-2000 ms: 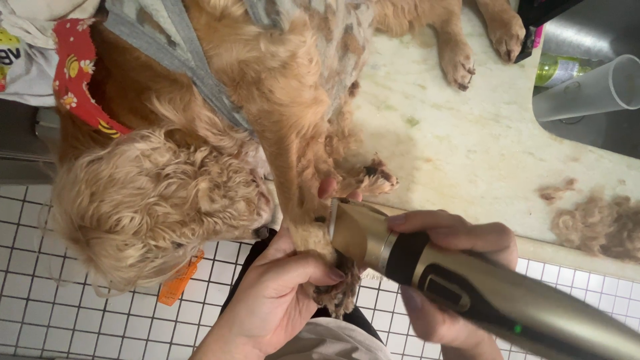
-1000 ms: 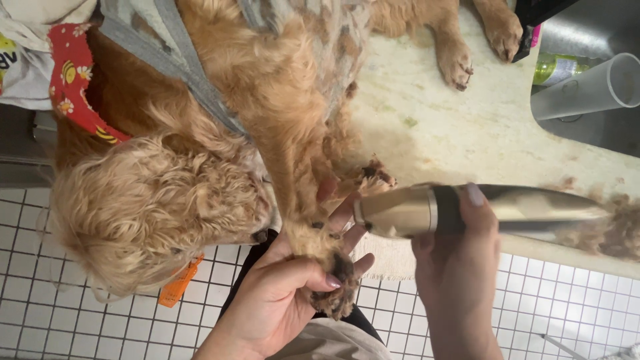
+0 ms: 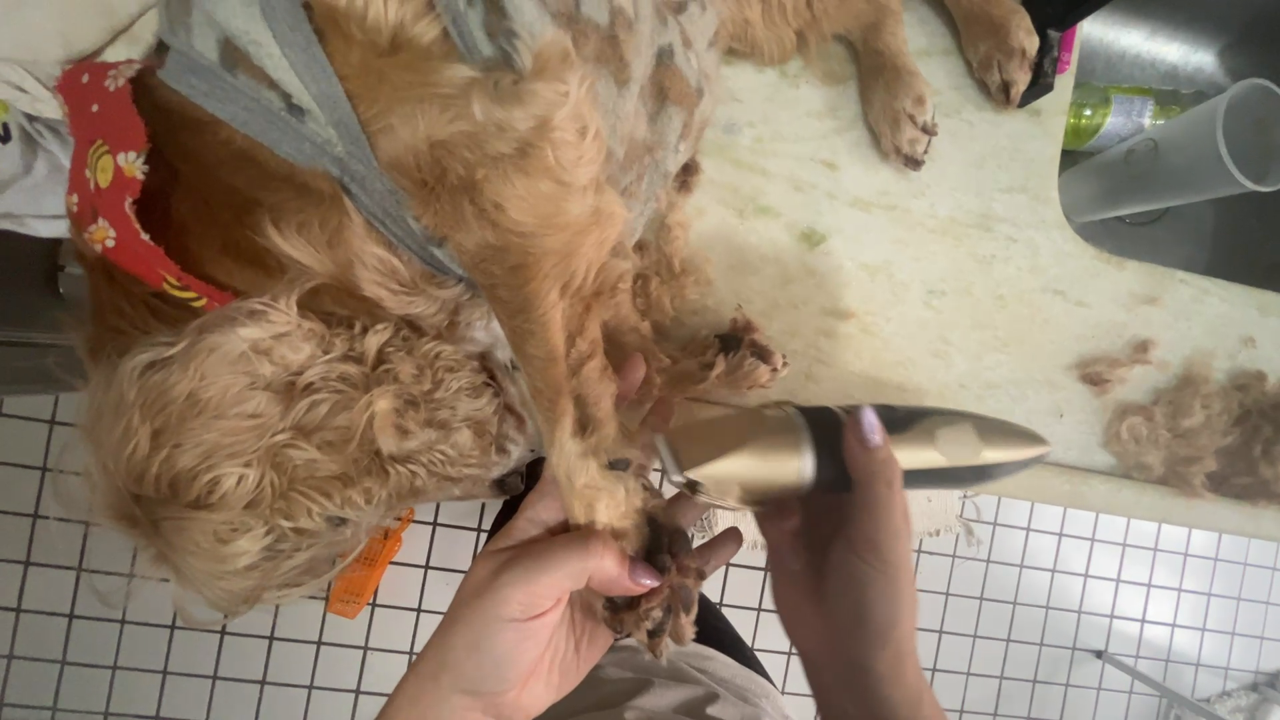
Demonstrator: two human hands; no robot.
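A tan curly-haired dog (image 3: 300,430) lies on its side in a grey patterned garment (image 3: 640,90), with a red flowered band (image 3: 110,190) at its neck. My left hand (image 3: 540,600) grips one front paw (image 3: 660,590), pads showing, thumb pressed on it. My right hand (image 3: 850,560) holds a gold and black cordless hair clipper (image 3: 760,455) from the right; its blade end is beside the leg just above the paw, and contact cannot be told. The other front paw (image 3: 745,355) rests on the counter behind the clipper.
The pale stone counter (image 3: 900,270) carries piles of cut fur (image 3: 1200,430) at right. Beyond it, a metal sink (image 3: 1200,240) holds a clear plastic cup (image 3: 1170,160) and a green bottle (image 3: 1110,115). An orange tag (image 3: 368,565) shows below the dog's head, over white tiled floor (image 3: 1060,590).
The clipper has swung from a slant pointing down right to nearly level, and my right hand now holds it from below. My left hand stays on the paw, whose pads show more.
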